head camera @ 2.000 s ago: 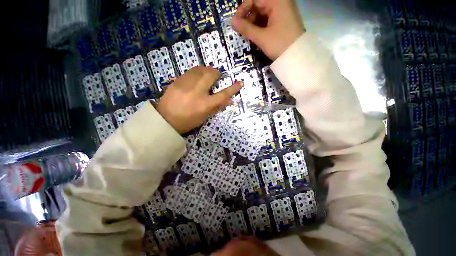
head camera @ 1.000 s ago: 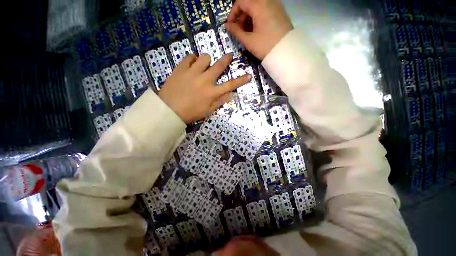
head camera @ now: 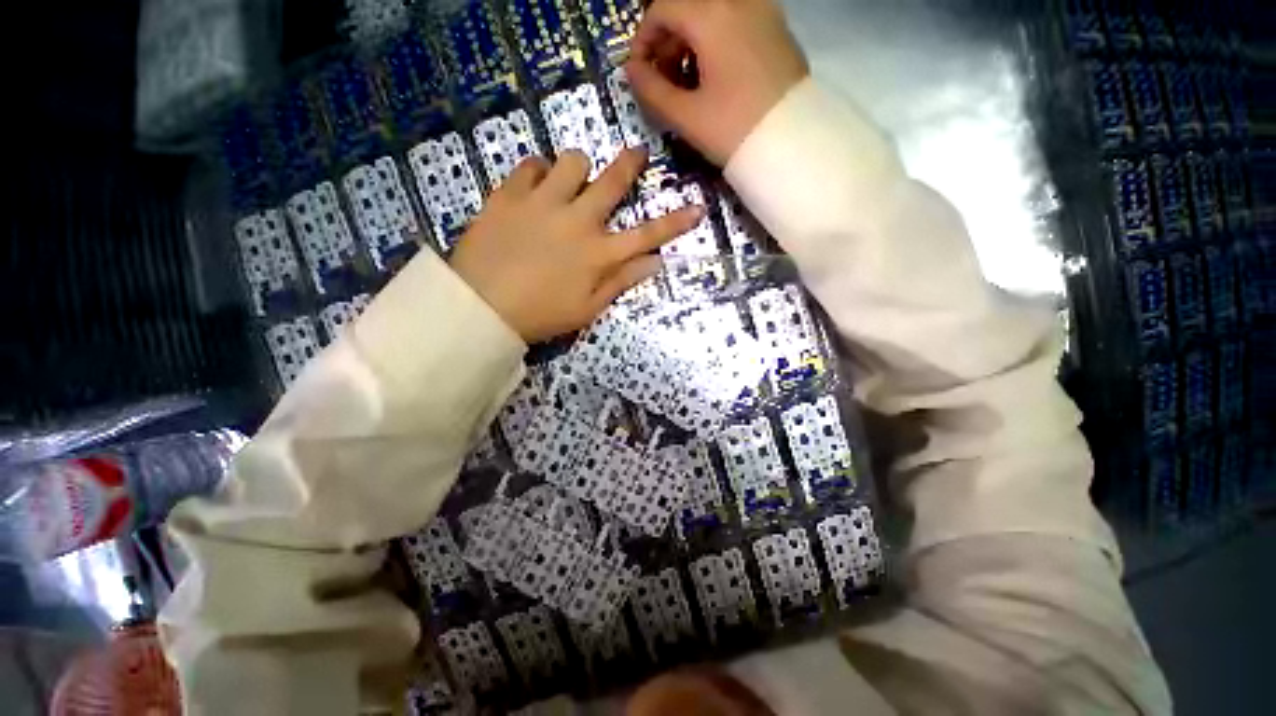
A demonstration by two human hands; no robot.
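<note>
A clear plastic tray [head camera: 539,669] holds rows of blue circuit boards [head camera: 417,77], bare in the top row and covered by white perforated pieces [head camera: 448,179] in the rows below. Loose cover pieces [head camera: 612,476] lie overlapping on the tray's middle. My left hand [head camera: 560,252] rests on the tray with its fingers spread, palm down. My right hand [head camera: 711,70] is at the tray's top right, thumb and index finger curled together over a covered board; whether something is between the fingertips cannot be told.
A water bottle [head camera: 119,492] and an orange-pink fan [head camera: 119,674] are at lower left. Dark stacked trays [head camera: 91,273] stand at left, a grey-white bundle [head camera: 193,63] at upper left. Shiny plastic [head camera: 966,140] and a second tray of boards [head camera: 1189,266] are at right.
My left hand has moved slightly up and its fingers have spread wider. My right hand has moved a little left and up.
</note>
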